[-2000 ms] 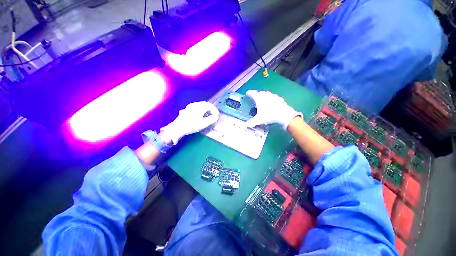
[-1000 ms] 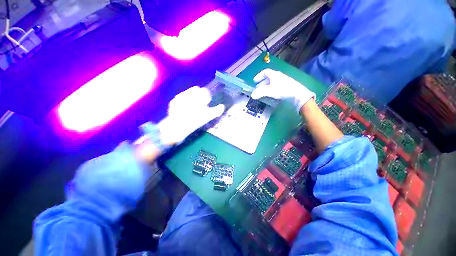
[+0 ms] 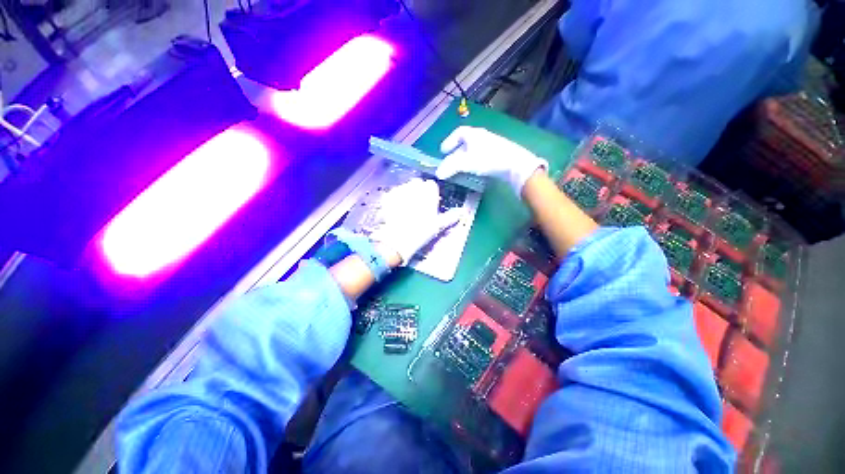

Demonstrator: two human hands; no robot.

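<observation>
A pale fixture plate (image 3: 447,256) lies on the green mat. Its bluish cover (image 3: 405,154) stands raised at the far edge. My right hand (image 3: 486,157), in a white glove, grips the cover near its right part. My left hand (image 3: 412,215), in a white glove with a blue wrist strap, is over the middle of the plate; its fingertips reach a dark circuit board (image 3: 451,195) in the plate. Whether it grips the board cannot be told. Two loose circuit boards (image 3: 399,328) lie on the mat near my left sleeve, one partly hidden.
A clear blister tray (image 3: 522,387) with red pads and several green boards is at the right. Two lamps (image 3: 190,204) glow violet over the dark belt at the left. A person in a blue smock (image 3: 686,65) is beyond the mat; stacked red trays (image 3: 804,139) are at the far right.
The cover has gone from lying over the plate to raised, with my right hand at it. My left hand has moved from the plate's left side onto its middle.
</observation>
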